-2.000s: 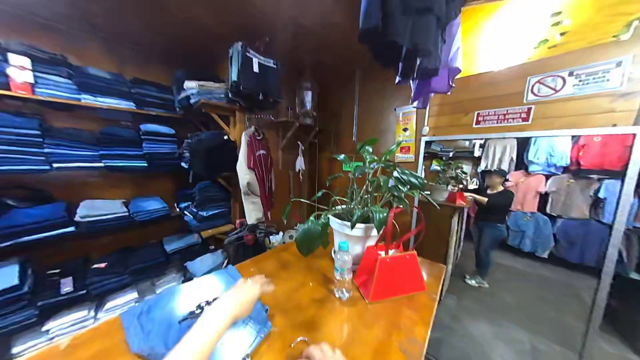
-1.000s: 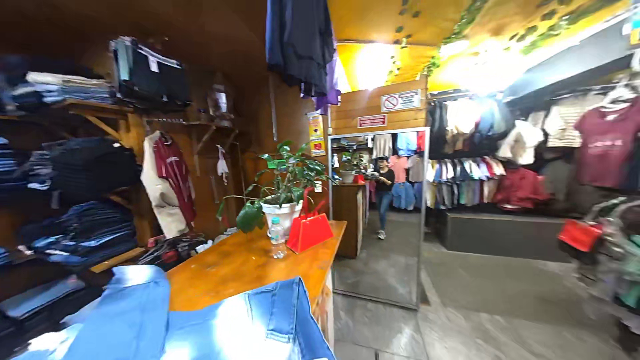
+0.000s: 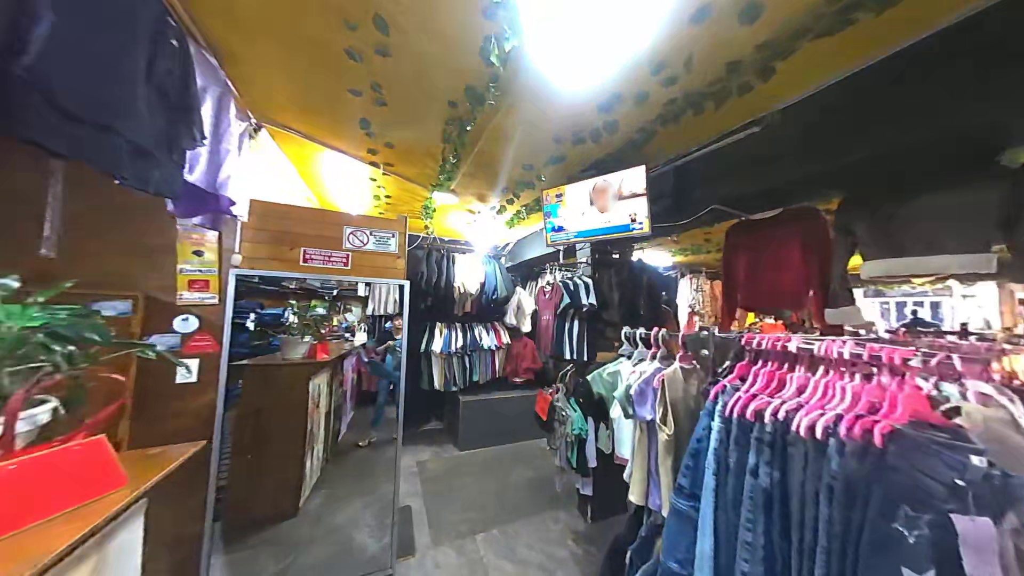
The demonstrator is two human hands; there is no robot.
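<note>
Neither my left hand nor my right hand shows in the head view now, so what they hold or touch is hidden. At the lower left, a red bag [image 3: 60, 484] stands on the wooden counter [image 3: 152, 472]. Behind it is a leafy plant [image 3: 64, 336] in a white pot [image 3: 32, 420]. The denim garment is out of view.
A tall mirror [image 3: 320, 448] stands beyond the counter's end. At the right, jeans [image 3: 760, 480] hang on pink hangers [image 3: 832, 384], with tops [image 3: 652, 416] on a rack beside them. A dark grey platform [image 3: 496, 418] lies farther back, and a television [image 3: 596, 206] hangs above.
The view has swung far to the right. Two seconds ago a hand lay on folded denim on the counter, with another hand at the lower edge; both hands and the denim are out of sight now.
</note>
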